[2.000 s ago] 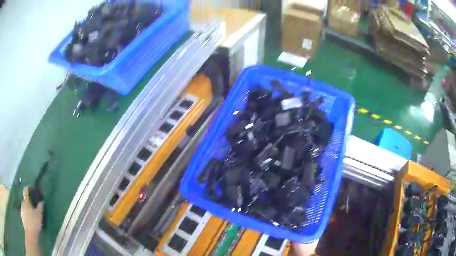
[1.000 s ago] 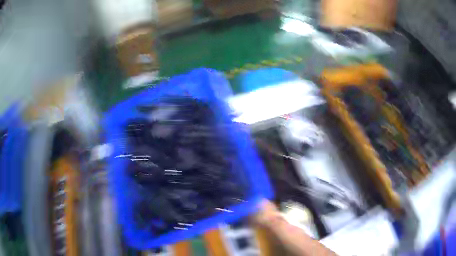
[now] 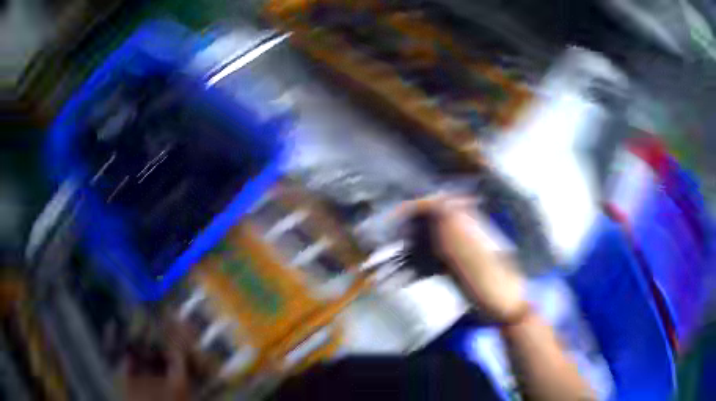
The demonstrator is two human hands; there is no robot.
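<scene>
The whole view is strongly blurred. My right hand [image 3: 454,227] is right of centre, fingers pointing left and bent over a dark shape [image 3: 424,244]; I cannot tell whether it grips it. A blurred skin-toned patch at the bottom left looks like my left hand [image 3: 161,370], beside the tray's near left side; its fingers are not readable. The orange test tray [image 3: 286,317] lies at lower centre with a green connector board [image 3: 251,280] and pale socket strips along both sides. The blue basket [image 3: 224,215], heaped with black adapters [image 3: 169,160], rests over the tray's far part.
Another orange tray [image 3: 377,82] with dark items lies at the top centre. Pale metal or white surfaces [image 3: 549,172] lie to the right. A blue bin [image 3: 628,290] and a red-edged thing [image 3: 650,153] stand at the far right. Conveyor rails show at the left.
The view has swung right, so the blue basket now sits at the upper left. My right hand has left the basket's near rim and is over the area right of the tray.
</scene>
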